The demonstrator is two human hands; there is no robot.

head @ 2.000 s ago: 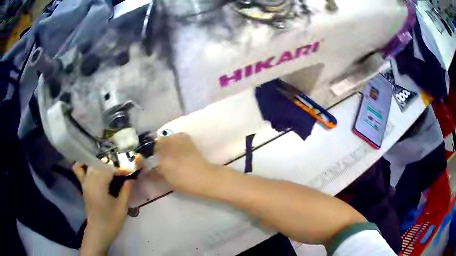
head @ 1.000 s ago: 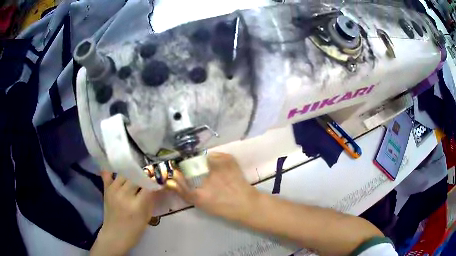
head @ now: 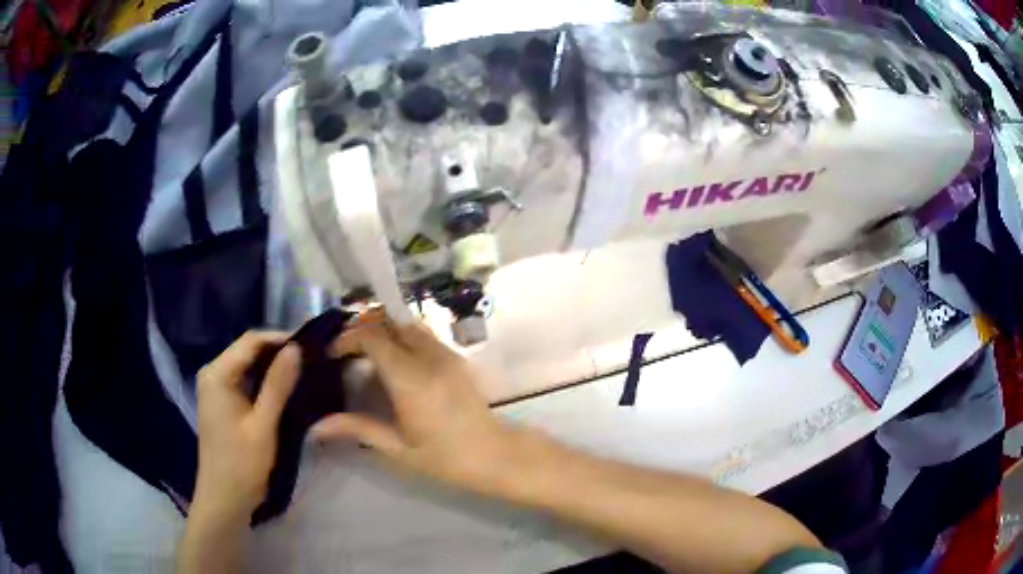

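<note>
A dark navy cloth piece [head: 301, 420] is bunched at the left end of the white sewing machine [head: 628, 146]. My left hand [head: 241, 420] grips it between thumb and fingers. My right hand [head: 432, 409] lies beside it, its fingertips on the cloth's upper edge near the needle area [head: 449, 297] and its thumb apart. The hand partly hides the cloth and the presser foot area. A small grey block [head: 471, 329] shows right of the needle area.
Orange-and-blue snips [head: 774, 314] lie on a navy scrap [head: 701, 294] under the arm. A narrow dark strip [head: 635, 370] lies flat. A smartphone [head: 883, 336] lies right, beside a patterned card [head: 942, 318]. Navy and light grey-blue cloth [head: 208, 202] is heaped left. Red plastic [head: 974, 521] shows lower right.
My hands have moved left of the needle area. The dark cloth now stands up between them, where it was mostly hidden before. The view has shifted, so the machine sits differently in frame.
</note>
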